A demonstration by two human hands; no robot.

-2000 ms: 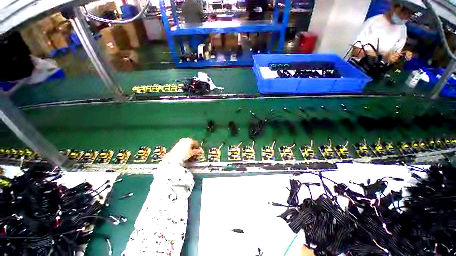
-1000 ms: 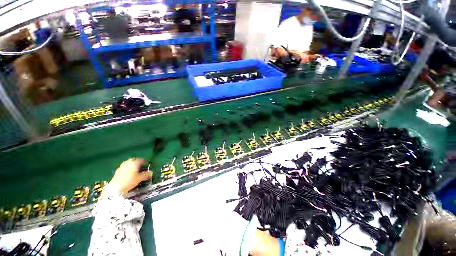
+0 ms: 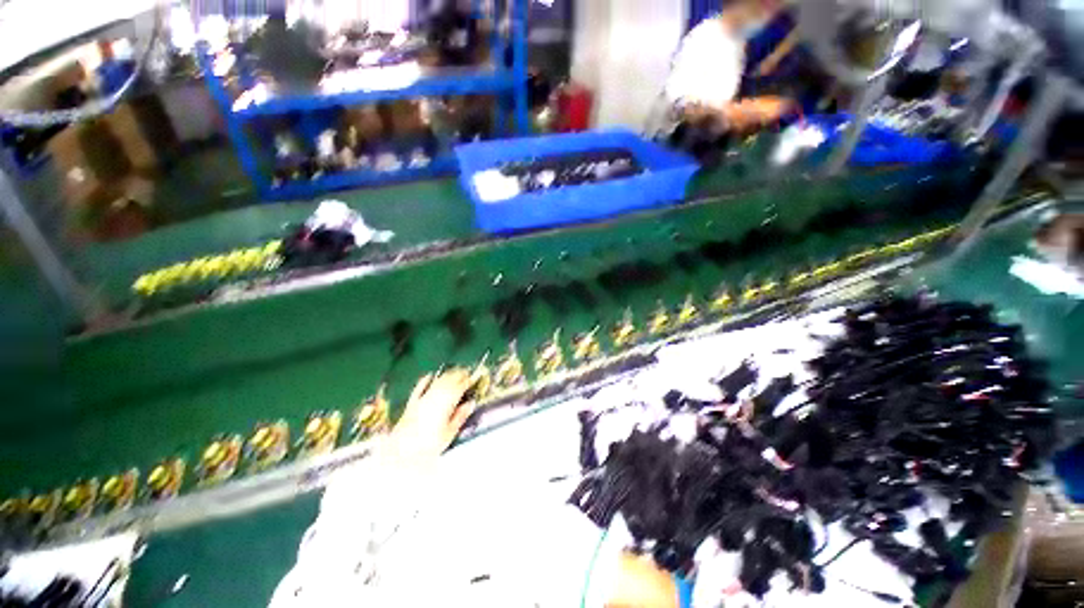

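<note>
My left hand, in a pale speckled sleeve, reaches over the near edge of the conveyor belt. Its fingers are at a circuit board in the row; blur hides whether they grip it. More yellow circuit boards stand in a row along the belt edge on both sides of it. My right hand shows only in part at the bottom edge, with blue at the wrist; its fingers are hidden or cut off. It is beside a large heap of black cables on a white sheet.
A blue bin with black items stands across the belt. Dark cable bundles lie along the belt's middle. A person in white works beyond it at the upper right. Metal posts rise on the right. A blue shelf is behind.
The view has turned right since the first frame. Since the second, my left hand has moved right along the board row. My right hand stays low at the cable heap.
</note>
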